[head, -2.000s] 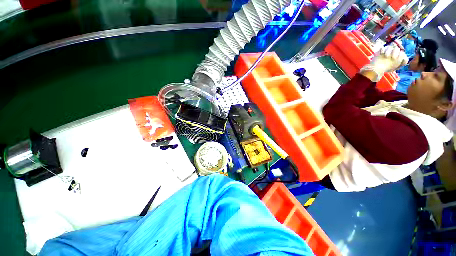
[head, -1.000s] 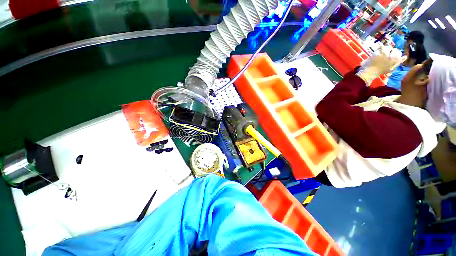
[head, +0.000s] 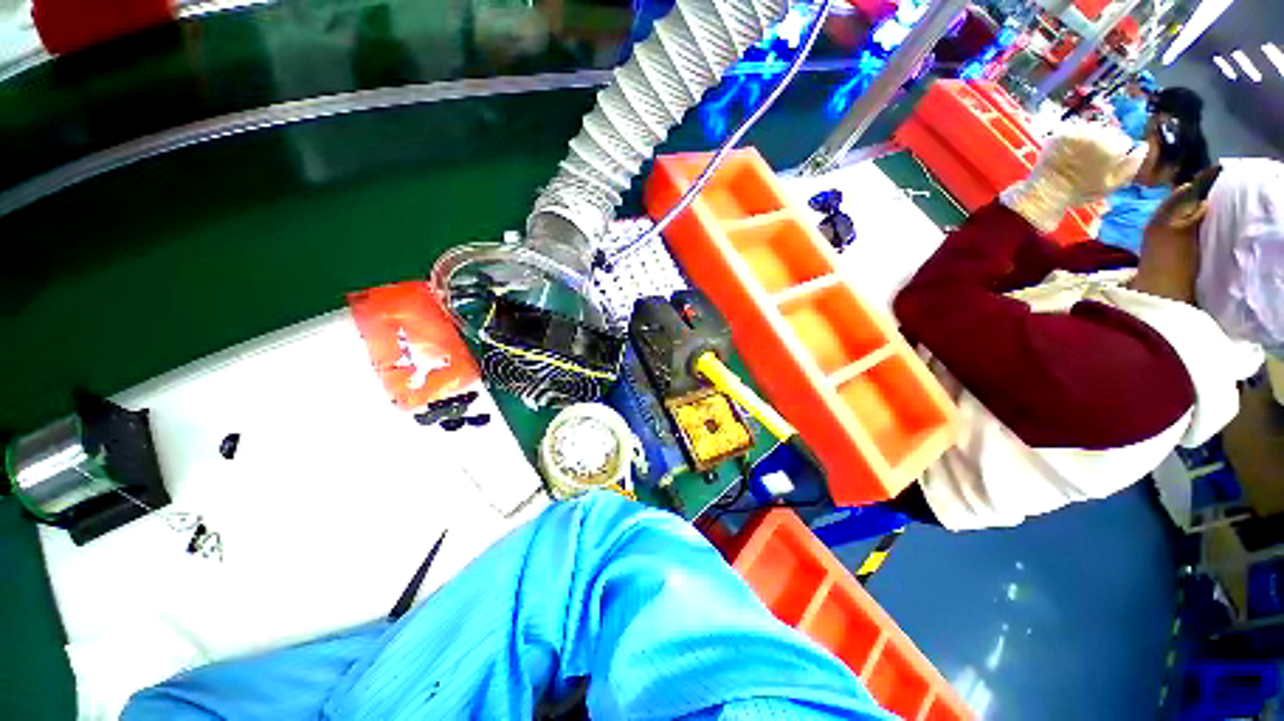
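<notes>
Neither of my hands is in view; a blue sleeve crosses the bottom of the picture. On the white sheet [head: 310,493] in front of me lie a red plastic bag [head: 399,331] with white pieces on it, small black parts [head: 451,413] below it, and dark tweezers [head: 418,575] partly beside the sleeve. A solder wire reel [head: 59,468] stands in a black holder at the left, its loose wire end on the sheet. A round cream dish [head: 587,449] stands at the sheet's right edge. A soldering iron with a yellow handle [head: 744,396] rests in its dark stand [head: 680,338].
A ribbed grey hose [head: 634,127] with a clear hood hangs over the bench. An orange divided bin [head: 824,317] lies right of the stand, another [head: 831,613] below it. A person in dark red sleeves sits at the right, gloved hands raised. Blue-glowing figures show at the top.
The view has shifted slightly. Compared with two seconds ago, the seated person's head has turned away. The things on the sheet have not visibly moved.
</notes>
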